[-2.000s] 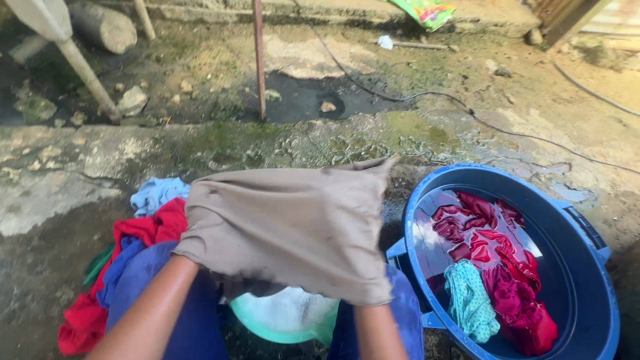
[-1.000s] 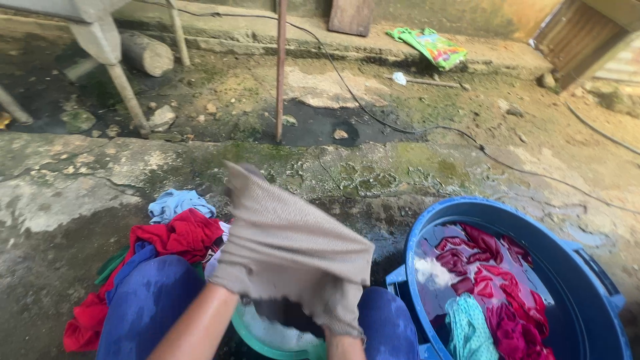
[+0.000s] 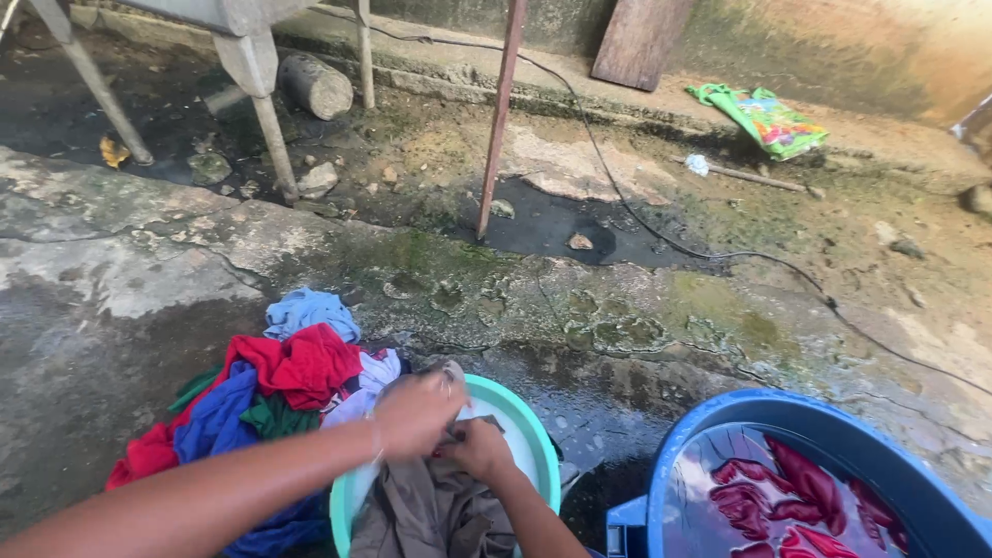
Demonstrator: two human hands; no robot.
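Observation:
Both my hands are over a mint-green plastic basin (image 3: 549,457) of sudsy water at the bottom centre. My left hand (image 3: 418,411), slightly blurred, is closed on a bunched part of a grey-brown cloth (image 3: 434,504). My right hand (image 3: 482,448) pinches the same cloth just beside it, with fingers bent. The rest of the cloth hangs down into the basin, partly hidden by my forearms. Left of the basin lies a heap of clothes, with a red garment (image 3: 306,364), a blue garment (image 3: 221,411) and a light blue cloth (image 3: 312,312).
A large blue plastic tub (image 3: 659,480) with dark red clothes (image 3: 806,480) in water stands at the right. Beyond are a thin reddish post (image 3: 504,116), a black cable (image 3: 690,252), metal legs (image 3: 275,147), a concrete cylinder (image 3: 316,85) and a green printed bag (image 3: 763,120). The concrete underfoot is wet.
The grey-brown cloth was spread out between my raised hands; now it is bunched and lowered into the green basin, with my hands close together. The view has shifted.

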